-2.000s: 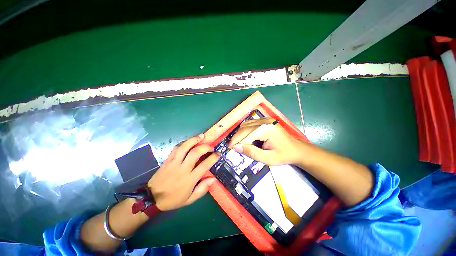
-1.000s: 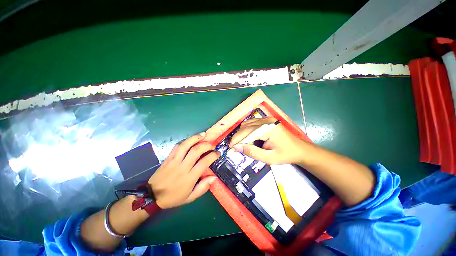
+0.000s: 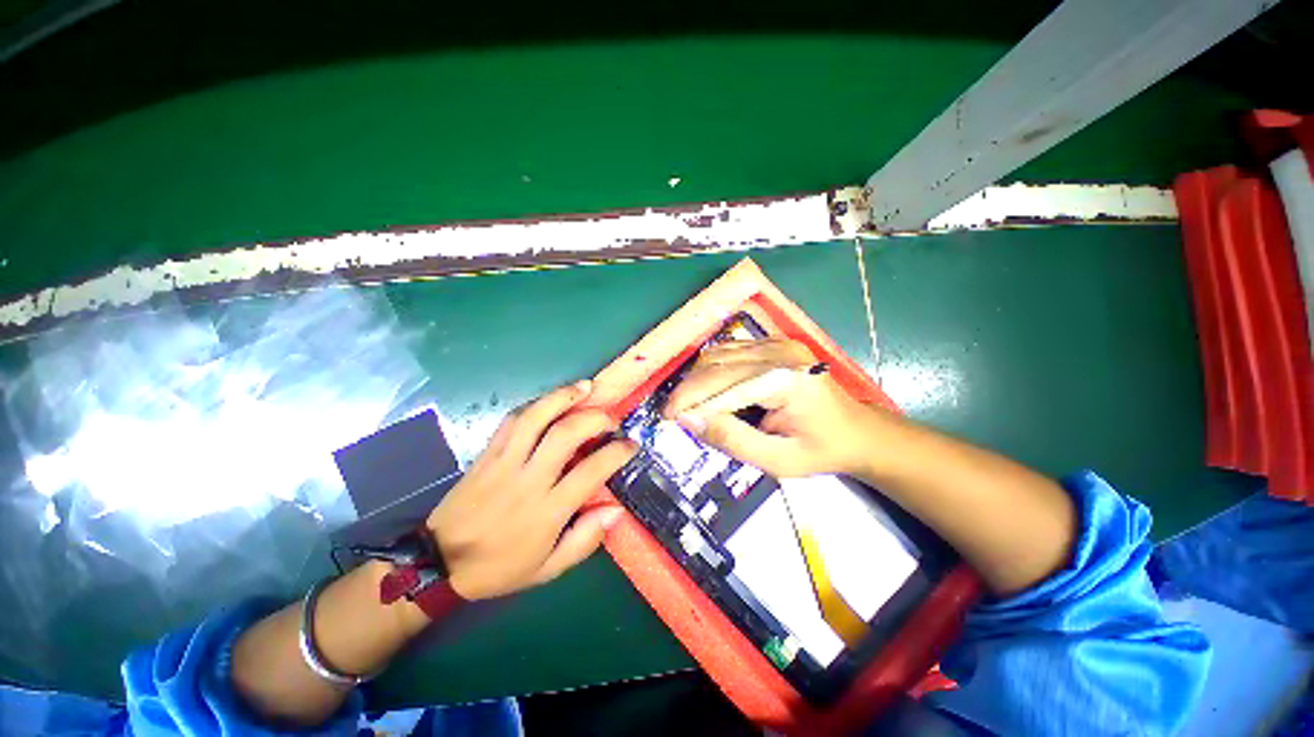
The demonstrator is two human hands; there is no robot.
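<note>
An open-backed tablet [image 3: 702,544] lies tilted in a red-orange foam tray [image 3: 670,608]. A large white battery [image 3: 785,569] fills its lower part, crossed by an orange-yellow flat cable [image 3: 824,583]. My right hand [image 3: 785,418] holds a slim cream-white pointed tool [image 3: 764,386] over the circuit board [image 3: 689,458] at the upper end; the tool's tip is hard to make out. My left hand [image 3: 522,504] rests on the tray's left edge, its fingertips at the board's left side. Whether it holds a small part cannot be seen.
Dark adhesive sheets [image 3: 396,464] and glaring clear plastic film [image 3: 202,418] lie at left. A chipped white rail [image 3: 476,248] with a grey post [image 3: 1009,123] separates the bench from the green belt [image 3: 432,137]. Red trays [image 3: 1242,324] stand far right.
The tool in my right hand has tilted flatter, its dark end moving slightly right. My left hand has stayed in place. A small pale speck on the belt has moved right.
</note>
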